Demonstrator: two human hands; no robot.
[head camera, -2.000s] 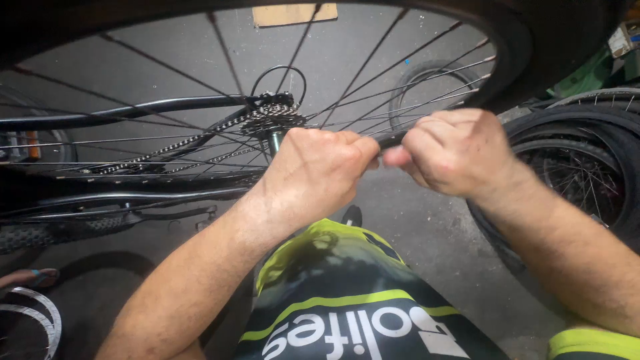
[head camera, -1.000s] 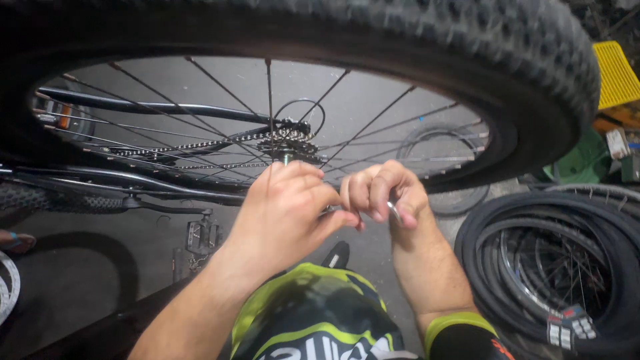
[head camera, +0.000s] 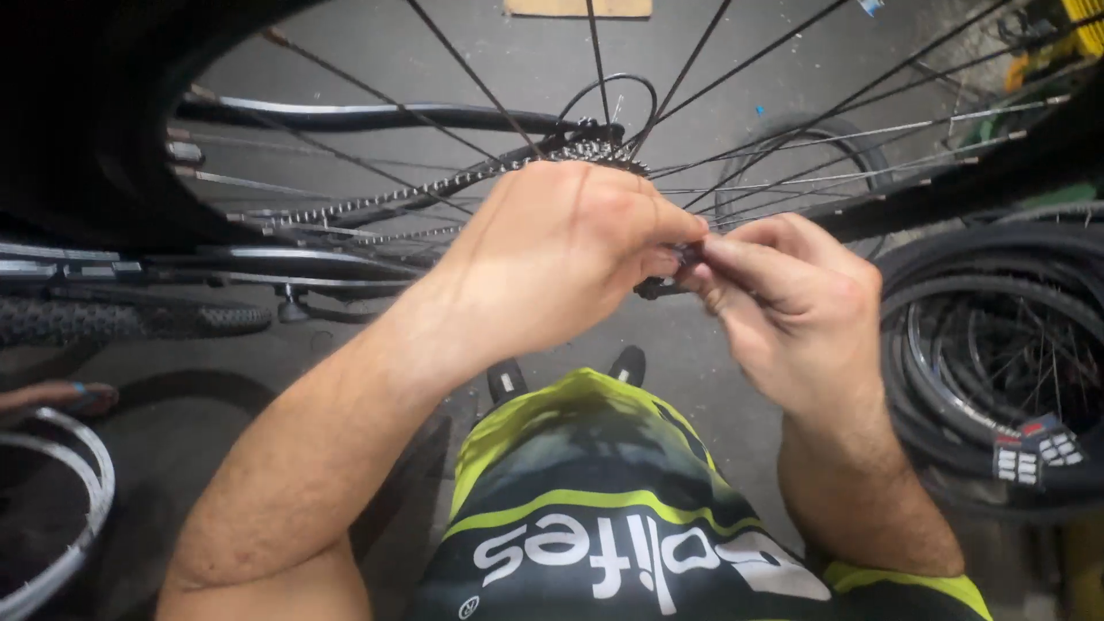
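My left hand (head camera: 569, 250) has its fingers bent around a small dark part (head camera: 660, 286) just below the wheel hub area; what exactly this part is, I cannot tell. Against the same part, my right hand (head camera: 802, 302) pinches with thumb and forefinger, its fingertips close to those of the left. Behind the left hand are the rear cassette (head camera: 604, 153) and the bicycle chain (head camera: 371, 200), partly covered by it. Thin wheel spokes (head camera: 483, 82) fan out above both hands, inside a large dark wheel rim and tire (head camera: 95, 121).
Bicycle tires and wheels (head camera: 940, 379) are piled at the right. Another tire (head camera: 871, 155) lies on the floor beyond the spokes. Bare rims (head camera: 95, 483) stand at the lower left, near another person's foot (head camera: 82, 397). A knobby tire (head camera: 129, 321) is at the left.
My hands remain close together, while the grip of the right-hand fingers has changed to a thumb-and-forefinger pinch. The view has shifted strongly between frames.
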